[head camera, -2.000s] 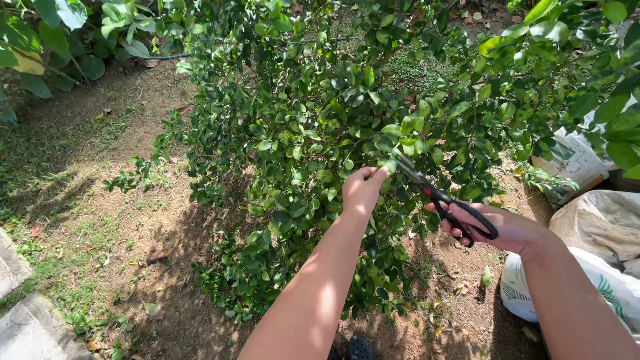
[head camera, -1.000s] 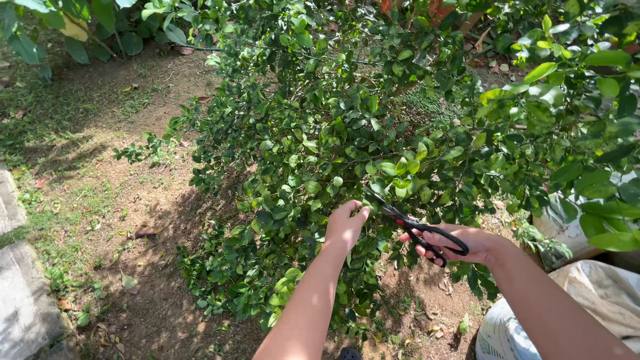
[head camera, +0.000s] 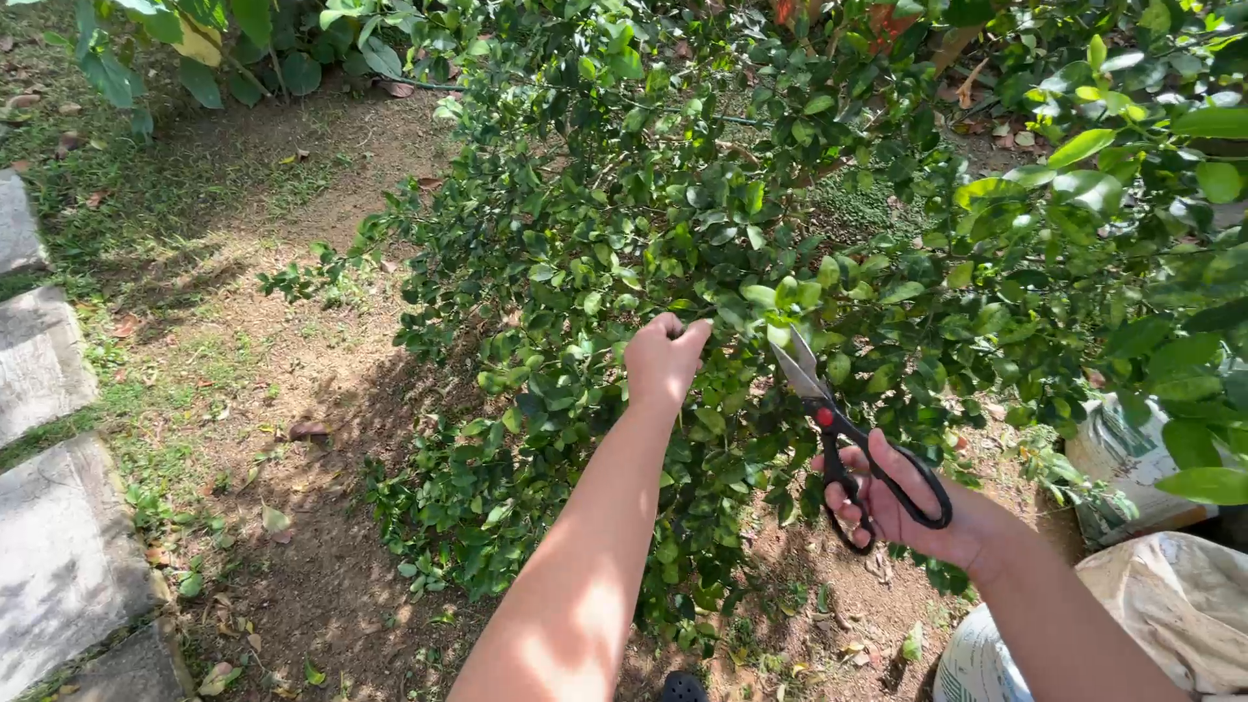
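My right hand (head camera: 892, 497) holds a pair of scissors (head camera: 827, 419) with black handles and a red pivot, thumb and fingers in the loops. The blades are parted and point up and left at a tuft of light green leaves (head camera: 783, 302) on a leafy green shrub (head camera: 585, 273). Left of the blades, my left hand (head camera: 667, 359) pinches at the foliage with thumb and forefinger. What lies between those fingertips is too small to tell, perhaps a leaf or twig.
Stone paving slabs (head camera: 68, 546) run along the left edge beside bare soil and patchy grass. White sacks (head camera: 1160, 604) stand at the lower right. Another plant's leafy branches (head camera: 1189, 351) reach in from the right. A dark clog tip (head camera: 683, 686) shows at the bottom.
The scissors blades have opened wider and stand farther from my left hand than one second ago. The view has shifted slightly.
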